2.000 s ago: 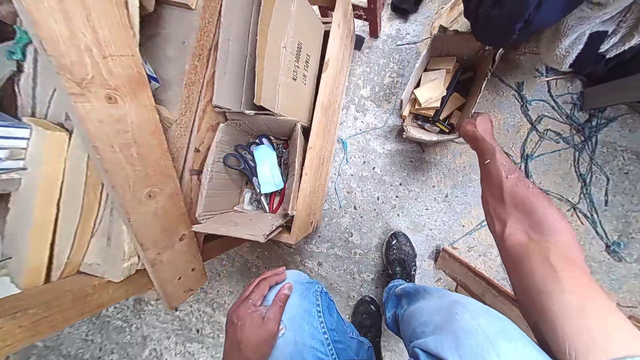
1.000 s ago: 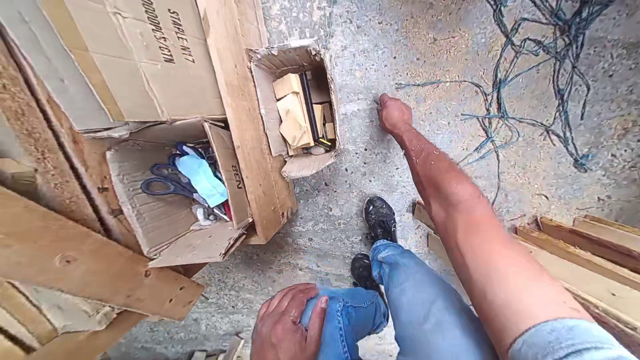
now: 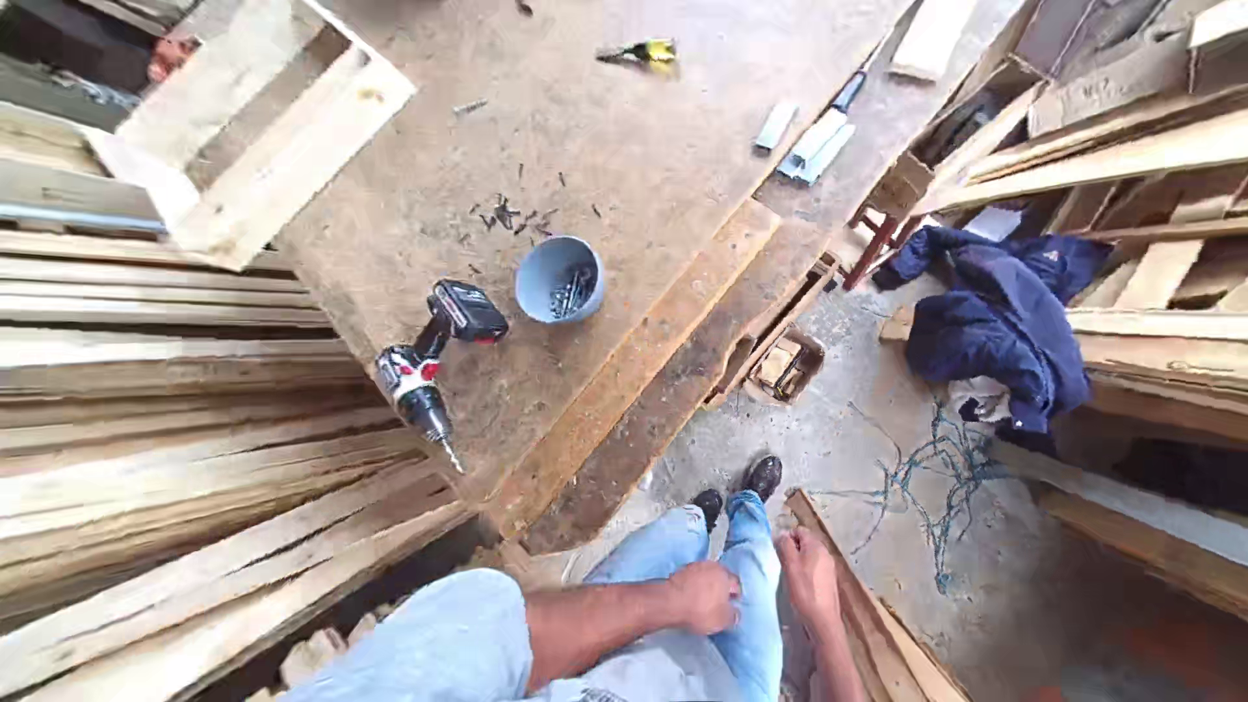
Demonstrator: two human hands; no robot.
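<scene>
My left hand [image 3: 704,597], curled, is over my jeans at thigh height. My right hand [image 3: 807,567] hangs beside my other leg, close to a wooden board; its fingers are bent, and I cannot tell whether anything is in them. Ahead on the workbench [image 3: 390,195] lies a cordless drill [image 3: 424,366] with a bit fitted. Beside it stands a light blue bucket [image 3: 561,280] with screws or nails inside. Loose dark fasteners [image 3: 507,213] are scattered behind the bucket. A yellow and black tool [image 3: 641,53] lies farther back on the bench.
Stacked planks [image 3: 195,439] fill the left side, below a wooden frame [image 3: 273,136]. On the floor are a small cardboard box of wood pieces [image 3: 783,366] and tangled blue twine [image 3: 936,487]. A dark blue jacket [image 3: 1004,322] lies over wood at the right.
The view has swung up and back to take in the workbench. My right hand, stretched out over the floor before, has drawn back beside my leg.
</scene>
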